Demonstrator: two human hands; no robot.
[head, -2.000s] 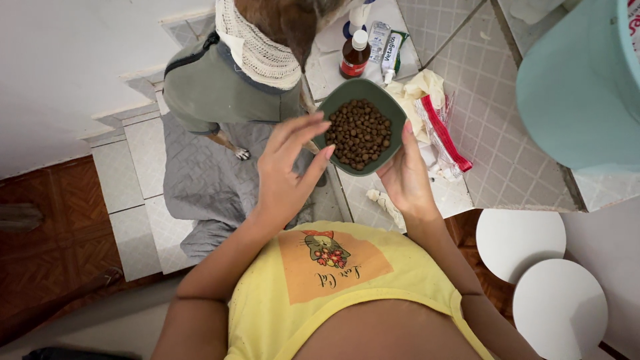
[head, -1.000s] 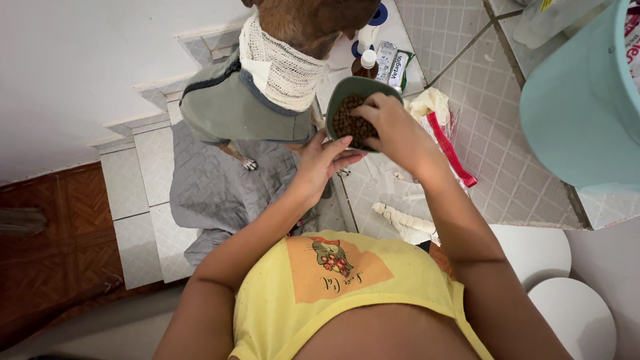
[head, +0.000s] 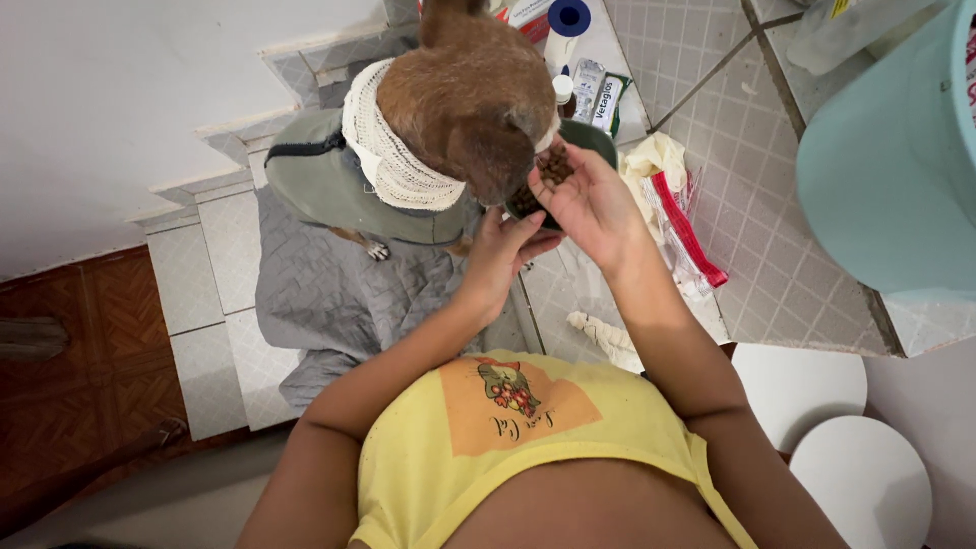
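Note:
A brown dog (head: 465, 91) in a grey-green garment (head: 313, 168), with white gauze wrapped around its neck (head: 385, 152), lowers its head over a dark green bowl (head: 591, 141) of brown kibble (head: 526, 200). My left hand (head: 507, 248) supports the bowl from its near side. My right hand (head: 583, 194) is at the bowl with some kibble in its fingers, close to the dog's muzzle. The dog's head hides the muzzle and part of the bowl.
Beyond the bowl stand a capped bottle (head: 563, 90), a blister pack (head: 588, 85), a tube (head: 610, 103) and a tape roll (head: 568, 27). Right of it lies a red-edged plastic packet (head: 682, 229). A teal bucket (head: 877, 168) stands right; a grey quilted cloth (head: 328, 282) covers the steps.
The dog's head has come down over the bowl. Two seconds ago my right hand held the bowl and my left was free; now my left supports it and my right has kibble.

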